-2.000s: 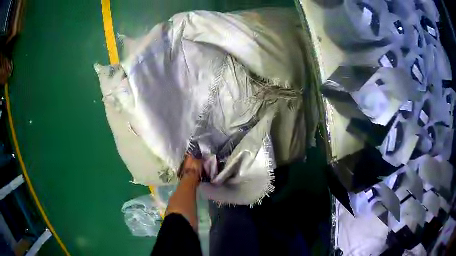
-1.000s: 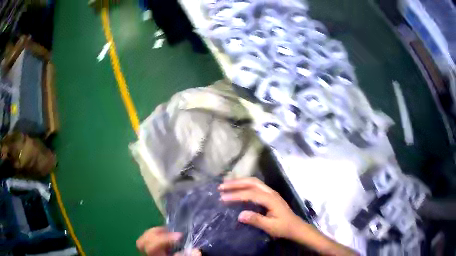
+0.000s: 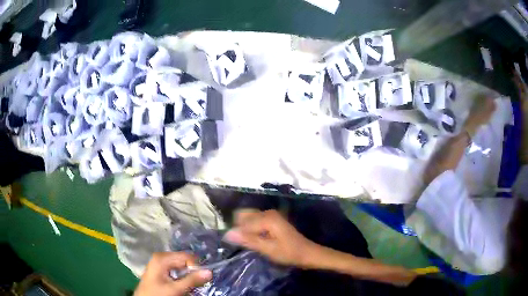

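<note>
A shiny clear polybag (image 3: 249, 276) with dark contents lies in front of me at the bottom of the view. My left hand (image 3: 173, 273) grips the edge of the polybag with thumb and fingers. My right hand (image 3: 269, 234) is at the bag's upper side, blurred, its fingers bent; I cannot tell whether it holds anything. A beige woven sack (image 3: 136, 228) hangs at the bench edge, behind and left of the polybag. The bag's lower part is cut off by the frame.
Crowded boxes with whitish pouches (image 3: 95, 110) stand at left on the pale bench (image 3: 255, 136); fewer boxes (image 3: 356, 95) stand at right. A coworker's white sleeve (image 3: 463, 217) and arm reach over the bench's right end. A dark green conveyor (image 3: 243, 16) runs beyond.
The view has turned from the sack and floor to the bench. The polybag remains before me; my right hand has moved off its top to its upper side. A coworker's arms now show.
</note>
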